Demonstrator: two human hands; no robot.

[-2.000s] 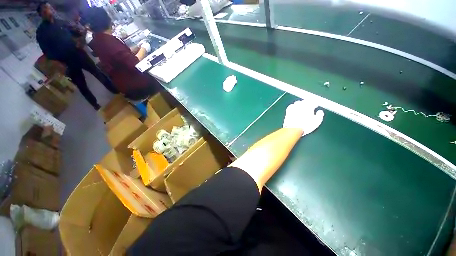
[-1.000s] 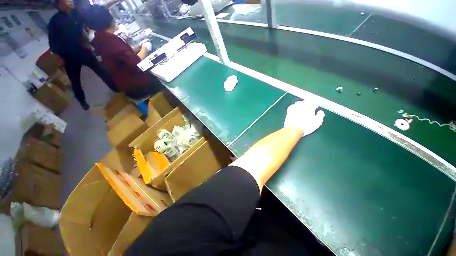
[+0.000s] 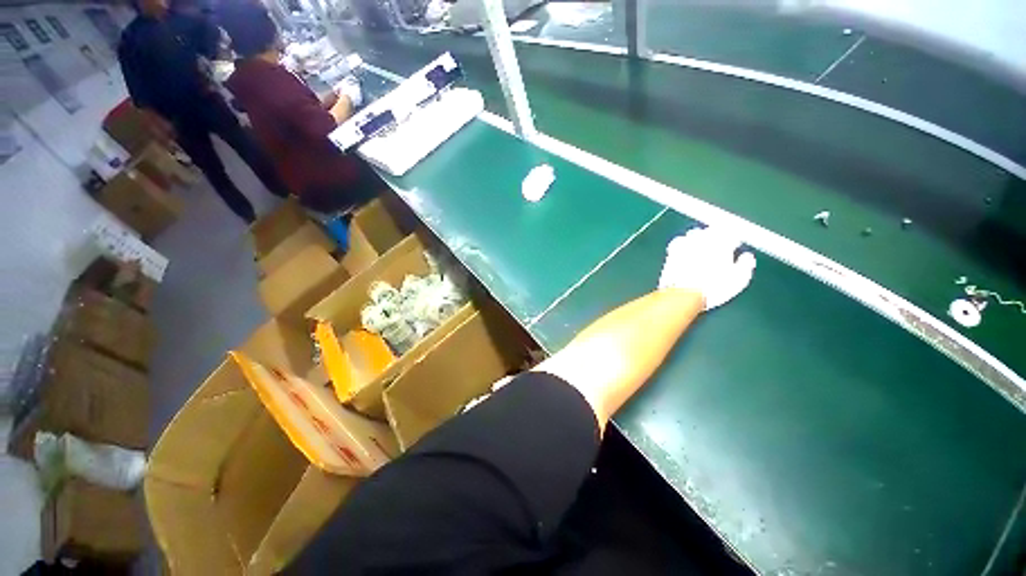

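My left hand [image 3: 707,268], in a white glove, rests on the green workbench [image 3: 788,371] beside the whitish edge rail [image 3: 833,270]. A gap shows between thumb and fingers, and I see nothing held; glare hides finger detail. A small white lump [image 3: 538,182] lies alone on the bench beyond a pale seam. A small corded part [image 3: 965,312], a white disc with thin wavy wire, lies on the conveyor belt [image 3: 731,141] at the right. My right hand is not in view.
Open cartons [image 3: 208,478] stand left of the bench; one holds pale coiled things [image 3: 411,309] beside an orange flap or liner [image 3: 351,358]. A white tray or fixture [image 3: 422,129] lies farther along. Two people [image 3: 287,118] are at upper left. A metal post [image 3: 509,70] rises by the rail.
The corded part and tiny bits on the belt have moved right. The view has shifted slightly. My left hand stays by the rail. A standing person has shifted position.
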